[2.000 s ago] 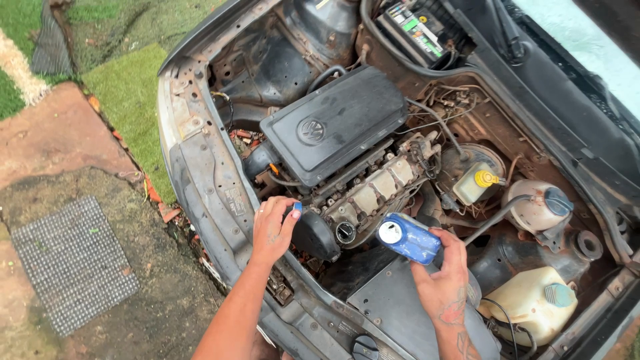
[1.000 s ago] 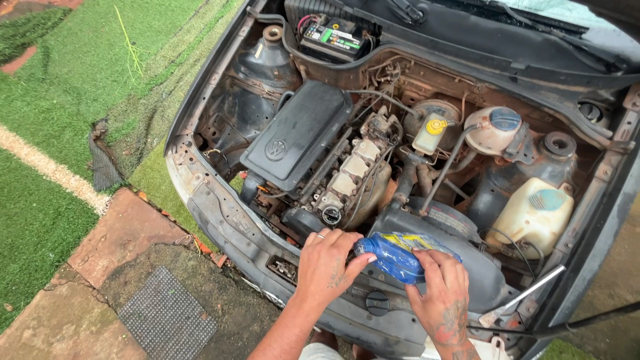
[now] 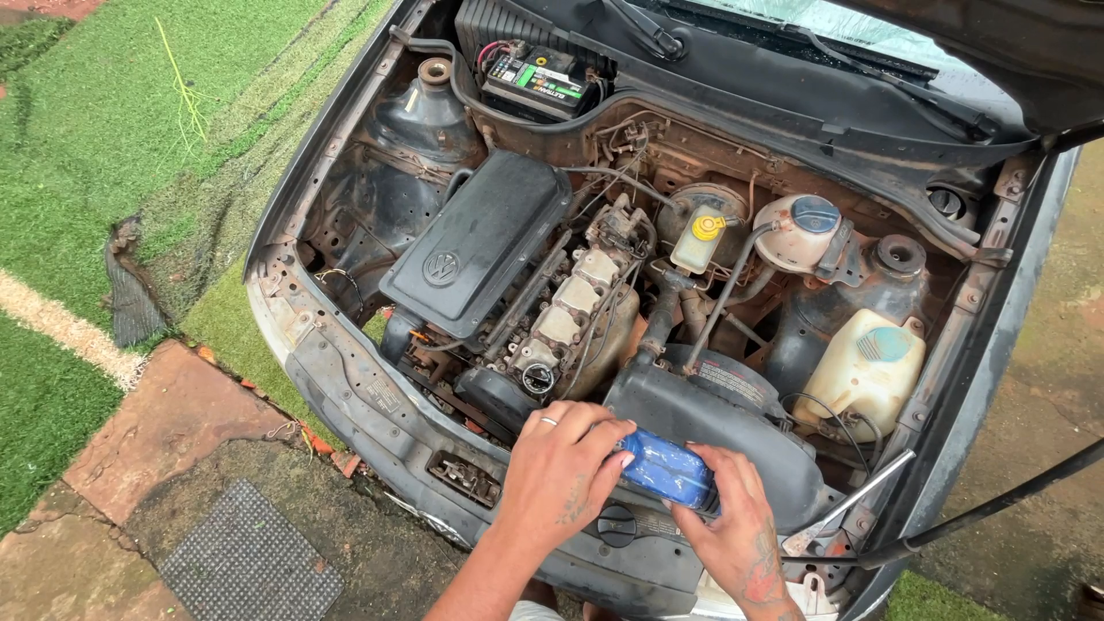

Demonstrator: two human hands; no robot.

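A blue plastic bottle lies sideways between my hands above the front of the engine bay. My left hand has its fingers closed around the bottle's left end, where the neck is hidden. My right hand grips the other end. Just beyond my left hand is the round oil filler opening at the front end of the engine's valve cover. A black cap sits on the front crossmember below the bottle.
The black engine cover lies left of the valve cover. Behind are the car battery, the brake fluid reservoir and the coolant tank. A washer fluid tank, a metal-ended tool and the black hood prop are at the right.
Two seconds ago my left hand was apart from the bottle with a small blue thing at its fingertips; now it is on the bottle's end. The bottle has turned onto its side. The view has shifted.
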